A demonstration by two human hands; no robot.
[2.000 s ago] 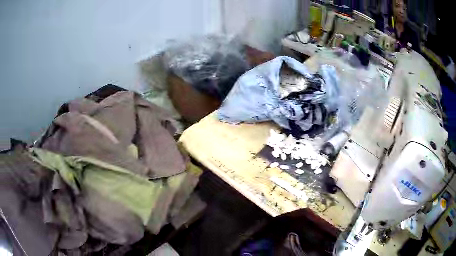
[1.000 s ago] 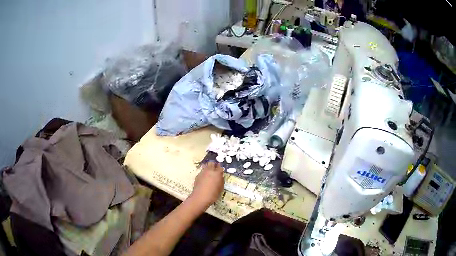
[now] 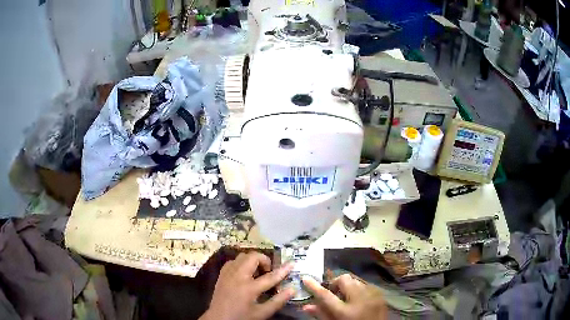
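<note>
A white sewing machine head (image 3: 303,150) with a blue JUKI label stands in the middle. My left hand (image 3: 250,286) is under it, fingertips at the small metal clamp area (image 3: 299,275) on the left side. My right hand (image 3: 347,299) is at the right side of the same spot, fingers on the work there. Dark cloth (image 3: 359,259) lies by the needle area on both sides of the hands. What the fingertips hold is too small and blurred to tell. Small white pieces (image 3: 178,184) lie in a loose heap left of the machine.
A pale blue bag (image 3: 103,150) stands behind the heap. To the right are a parts tray (image 3: 406,184), thread cones (image 3: 429,147), a control panel (image 3: 470,151), a flat black rectangle (image 3: 419,206) and a small dark tool (image 3: 461,190). Cloth heaps lie left (image 3: 44,269) and right (image 3: 500,281).
The view has swung right to centre the machine. My left hand has moved from beside the white pieces to the needle area. My right hand has come into view there.
</note>
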